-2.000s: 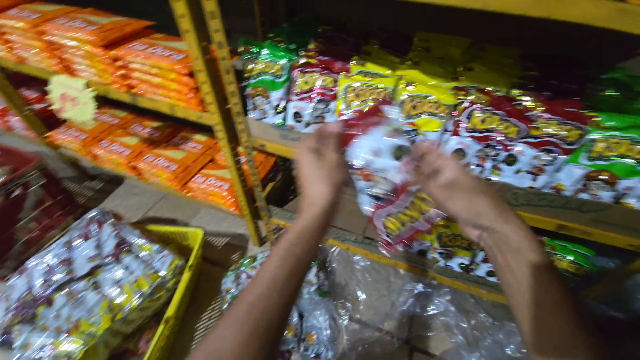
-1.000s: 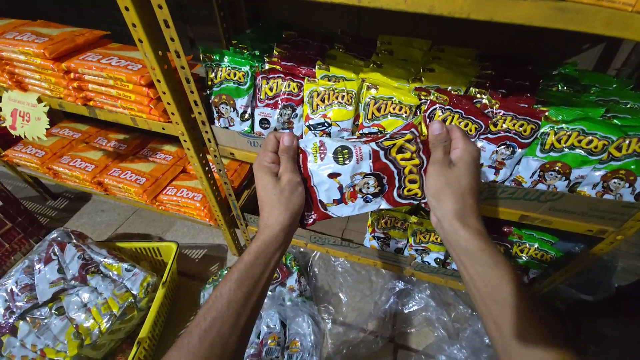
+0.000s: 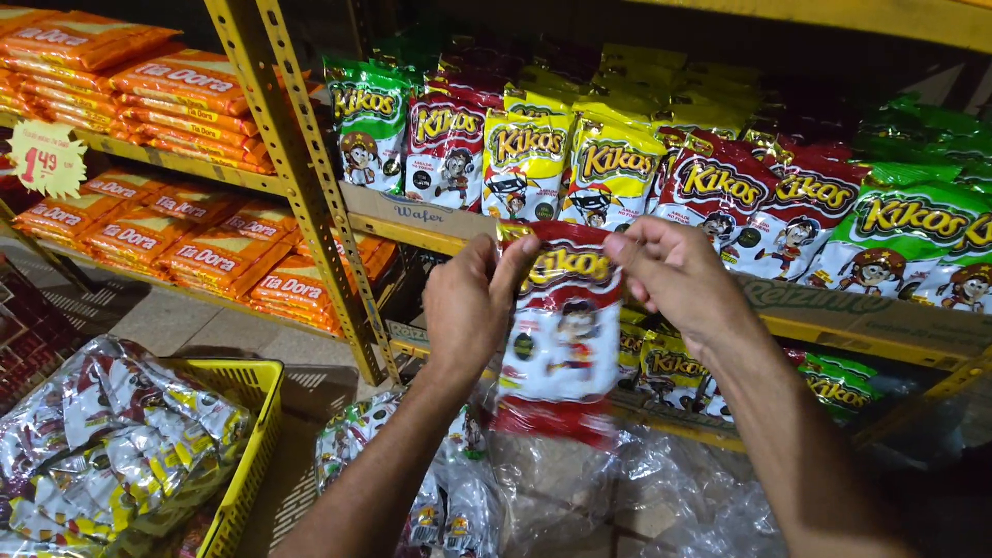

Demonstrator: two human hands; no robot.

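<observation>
A red and white Kikos snack bag [image 3: 564, 333] hangs upright between my hands, slightly blurred at its lower end. My left hand [image 3: 477, 298] pinches its upper left edge with the thumb in front. At the upper right corner, my right hand [image 3: 674, 275] grips it between thumb and fingers. Behind stand rows of Kikos bags on a yellow metal shelf: green bags [image 3: 370, 128], red bags [image 3: 446, 151] and yellow bags [image 3: 525, 167], with more red and green ones to the right.
Orange Tia Dora packs [image 3: 186, 77] fill the left shelves beside a perforated yellow upright [image 3: 298, 186]. A yellow plastic basket [image 3: 260, 442] with wrapped snack bags stands lower left. Clear plastic wrap [image 3: 651, 496] and another bundle of snack bags [image 3: 457, 496] lie on the floor below my hands.
The red and white bag has turned from sideways to upright, top up. My right hand has shifted to its upper corner, and my left hand holds its upper left edge.
</observation>
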